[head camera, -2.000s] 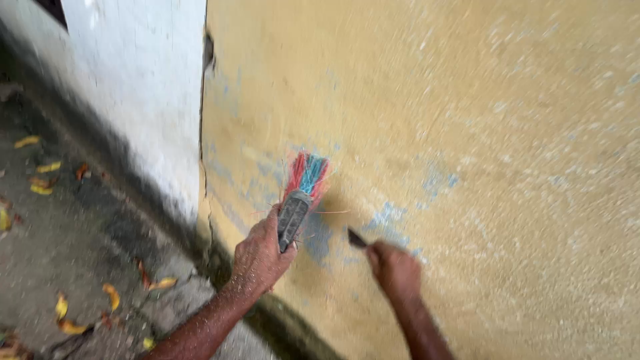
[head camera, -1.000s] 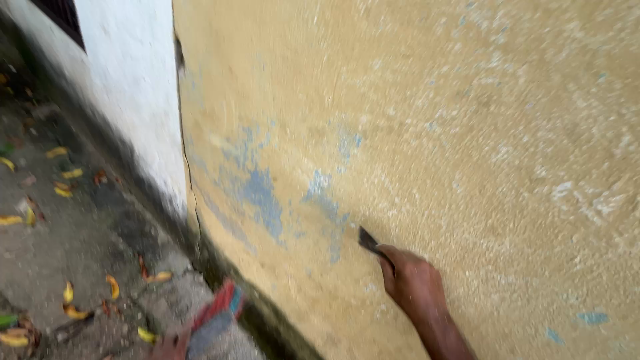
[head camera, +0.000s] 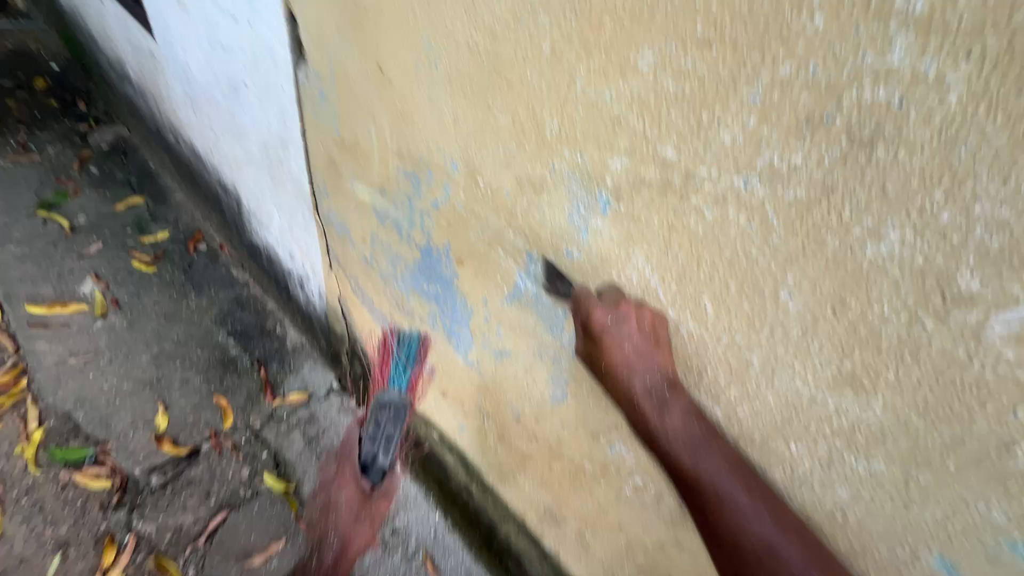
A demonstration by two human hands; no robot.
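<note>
My left hand [head camera: 352,504], low in the view, grips a brush [head camera: 392,408] with a dark grey block and red and blue-green bristles that point up. The bristles overlap the lower edge of a yellow painted wall [head camera: 720,160]; whether they touch it cannot be told. My right hand [head camera: 624,336] is closed around a scraper, whose dark flat blade [head camera: 558,278] lies at the wall by a patch of exposed light blue paint [head camera: 528,280]. The scraper's handle is hidden in the fist. Left of it is a larger blue patch [head camera: 436,288].
A crack [head camera: 324,232] runs down between the yellow wall and a white wall [head camera: 216,104]. Along the base lies a dark, mossy ledge [head camera: 472,496]. Yellow and brown fallen leaves [head camera: 56,308] are scattered on the rough concrete ground [head camera: 200,336] at the left.
Two seconds ago the brush was against the yellow wall; it dropped away to the lower left, and has since risen somewhat. The right hand's blade has moved up and left since one second ago.
</note>
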